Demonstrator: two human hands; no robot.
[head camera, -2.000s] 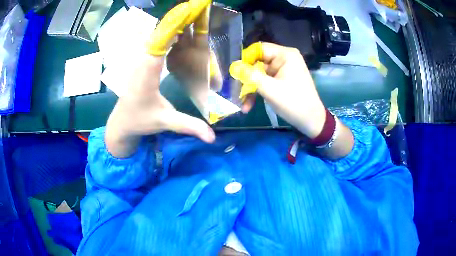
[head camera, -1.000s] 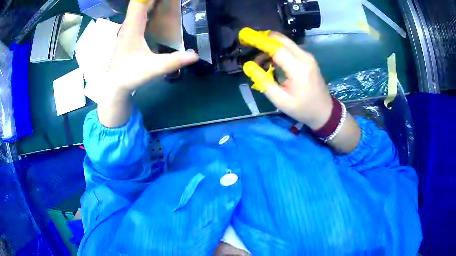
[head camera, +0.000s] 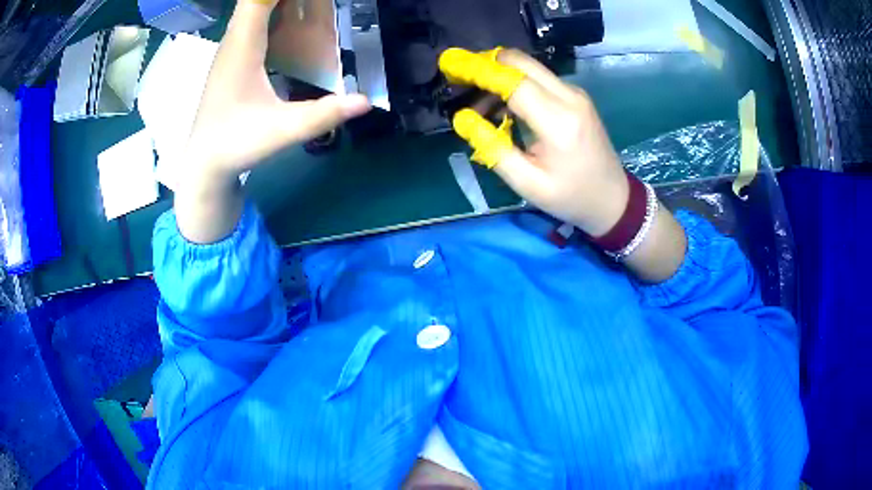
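The black optical engine housing (head camera: 416, 43) lies at the top centre, its upper part cut off by the picture edge. The short black lens (head camera: 569, 21) is at its right end. My left hand (head camera: 234, 124) holds a shiny mirror plate (head camera: 308, 43) at the housing's left side. Its thumb is near the plate's lower edge, and its fingertips are cut off at the top. My right hand (head camera: 555, 144) is empty above the housing's front edge, with yellow finger cots (head camera: 483, 72) on thumb and finger, which are apart.
White squares (head camera: 129, 174) and a silvery plate stack (head camera: 84, 77) lie at the left. A clear strip (head camera: 468, 182) lies near the bench's front edge. The white work sheet (head camera: 645, 27), masking tape (head camera: 748, 144) and clear plastic wrapping (head camera: 684, 153) are at the right.
My left hand has carried the plate up and left from in front of me to the housing. My right hand has let go of the plate and opened. The view has shifted slightly.
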